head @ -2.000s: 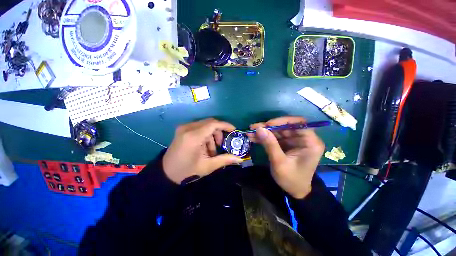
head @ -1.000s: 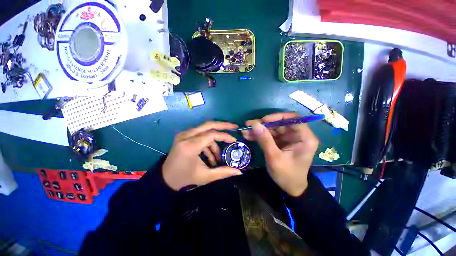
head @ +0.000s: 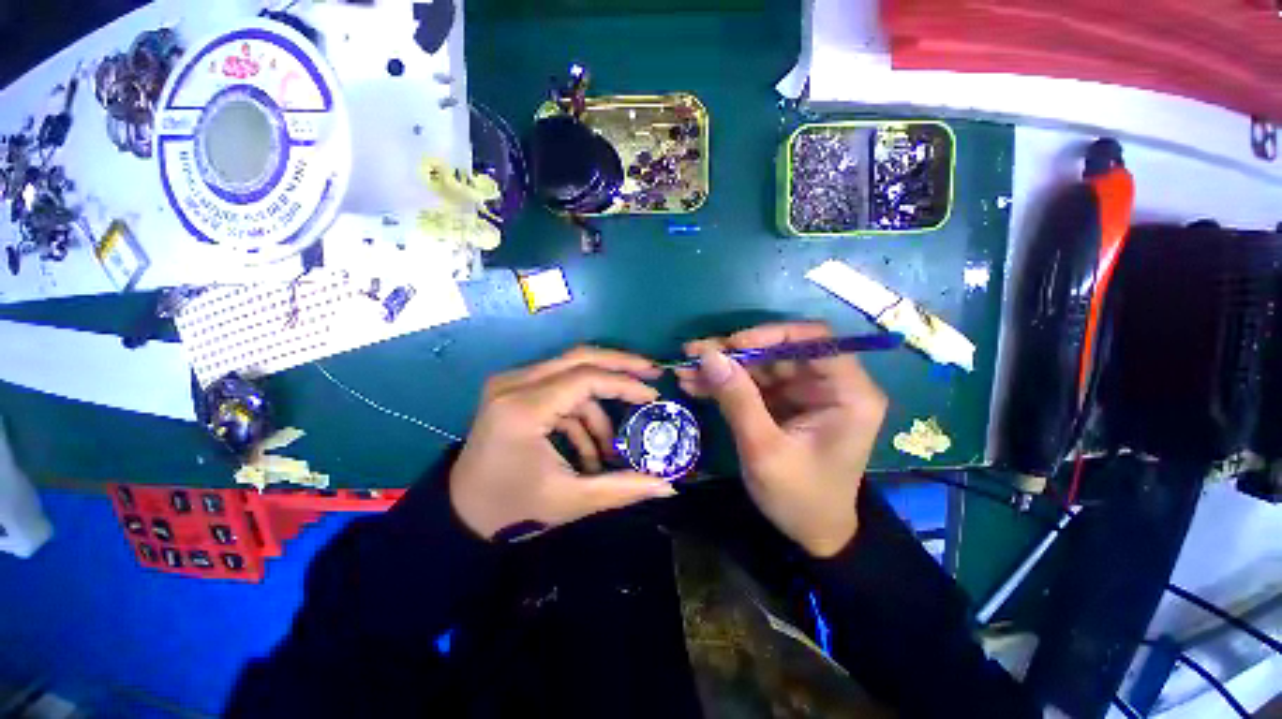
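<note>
My left hand [head: 551, 443] holds a round watch case [head: 659, 438] at the bench's near edge, between thumb below and fingers above. The case has a dark ring and a bright, silvery centre that faces up. My right hand [head: 801, 421] holds slim purple-blue tweezers [head: 823, 347] between thumb and fingers, lying nearly level. Their tip points left, near my left fingertips and above the case, apart from its centre. Whether the tip holds a tiny part is too small to tell.
A two-section tray of tiny screws [head: 785, 180] and a gold parts tin [head: 706, 155] with a black round container [head: 577, 166] stand behind. A pouch cell [head: 544, 289] lies on the mat. Left are a solder spool [head: 302, 155] and sticker sheet [head: 239, 330]; right, a black-orange tool [head: 1069, 295].
The tweezer tip has moved off the case's upper edge to my left fingertips. The case now shows more fully, slightly lower. The bench view has shifted a little left.
</note>
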